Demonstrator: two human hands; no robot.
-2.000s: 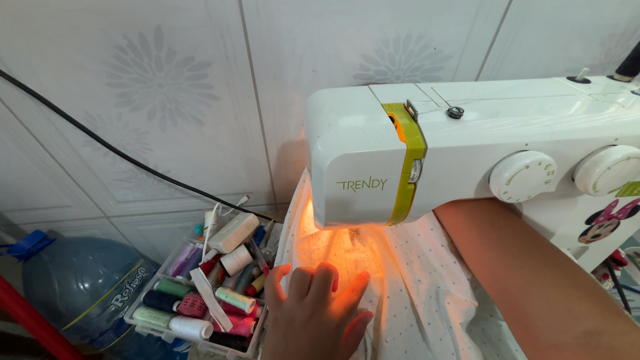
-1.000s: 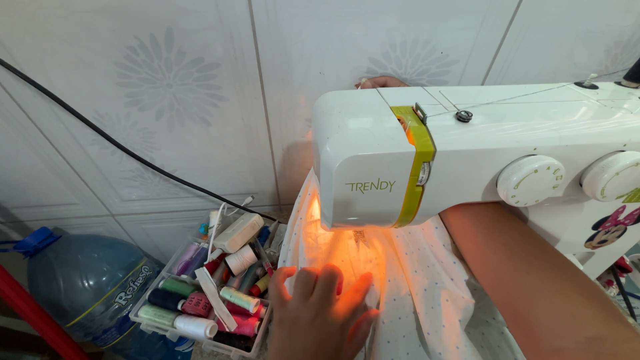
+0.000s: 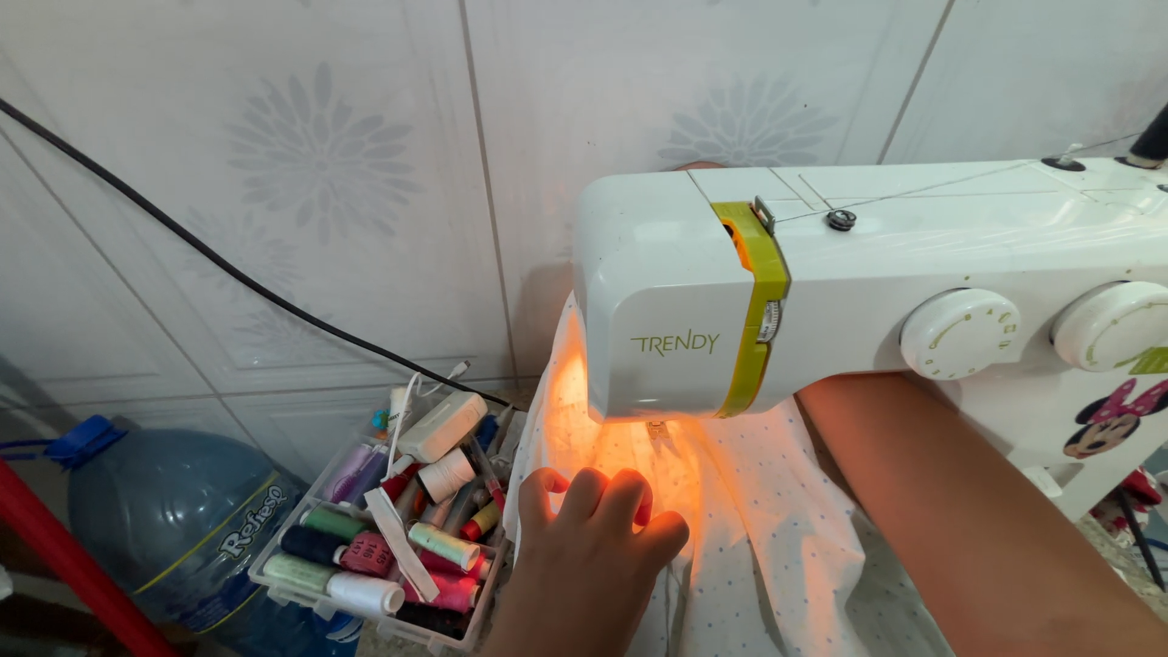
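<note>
White cotton fabric with small blue dots (image 3: 730, 566) lies under the head of a white and green sewing machine (image 3: 666, 301). The machine's lamp lights the fabric orange around the presser foot (image 3: 657, 429). My left hand (image 3: 593, 547) rests palm down on the fabric just in front of the foot, fingers apart and slightly bent, gripping nothing visible. My right forearm reaches through the space beneath the machine's arm. Only a sliver of my right hand (image 3: 703, 166) shows above the machine's top edge; the rest is hidden behind the machine, so its grip cannot be seen.
Left of the fabric stands a clear plastic box (image 3: 306, 593) full of thread spools and small items. Beyond it are a large blue water bottle (image 3: 173, 511) and a red bar (image 3: 73, 566). A black cable (image 3: 219, 265) crosses before the tiled wall (image 3: 383, 109). Two dials (image 3: 960, 334) face forward.
Part of my right hand came into sight behind the machine's top after the first frame; less of it shows now than a second ago. My left hand stays on the fabric before the foot.
</note>
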